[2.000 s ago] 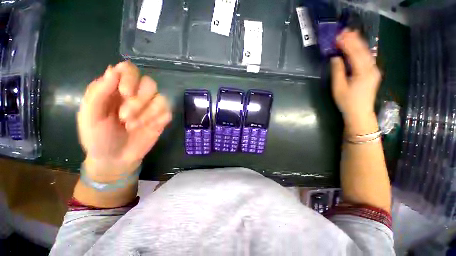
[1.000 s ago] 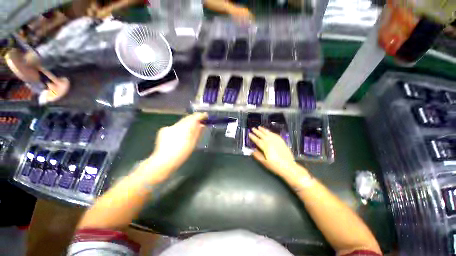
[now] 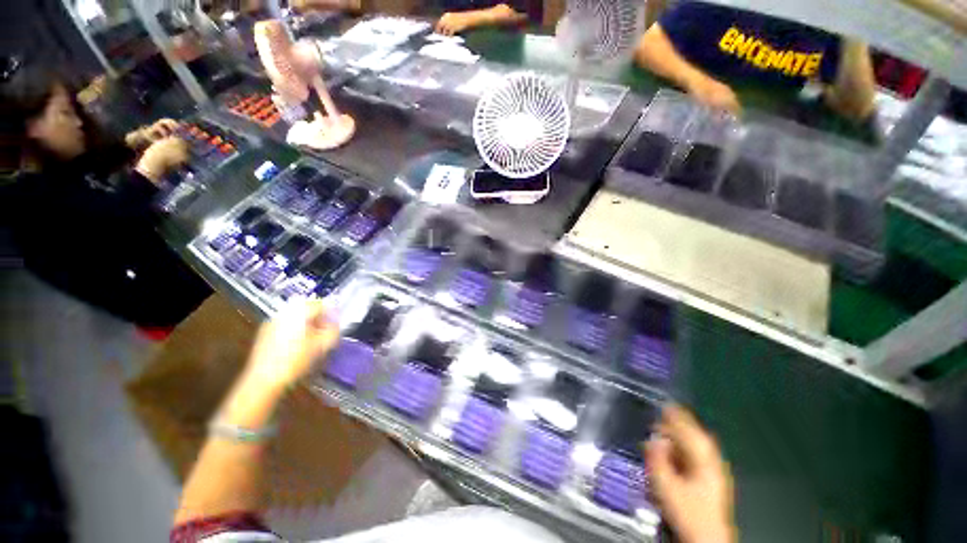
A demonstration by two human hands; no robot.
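A clear blister tray (image 3: 437, 313) of purple keypad phones (image 3: 479, 421), face-up in two rows, is held tilted in front of me. My left hand (image 3: 292, 345) grips its left end, and my right hand (image 3: 687, 467) is at its right end, fingers on the rim. The tray is slightly blurred. Another clear tray of purple phones (image 3: 284, 255) lies on the bench beyond the left end of the held tray, partly overlapped by it.
A white fan (image 3: 522, 125), a smartphone (image 3: 510, 187) and a pink fan (image 3: 321, 129) stand beyond the trays. A beige strip (image 3: 700, 260) and a far tray (image 3: 748, 191) are at right. A worker (image 3: 80, 202) is at left; another (image 3: 742, 64) is opposite. A cardboard box (image 3: 228, 403) is below.
The view has turned left. The main tray, earlier flat on the bench with both hands over its pockets, is now full and held at its ends, shifted toward the left-hand tray.
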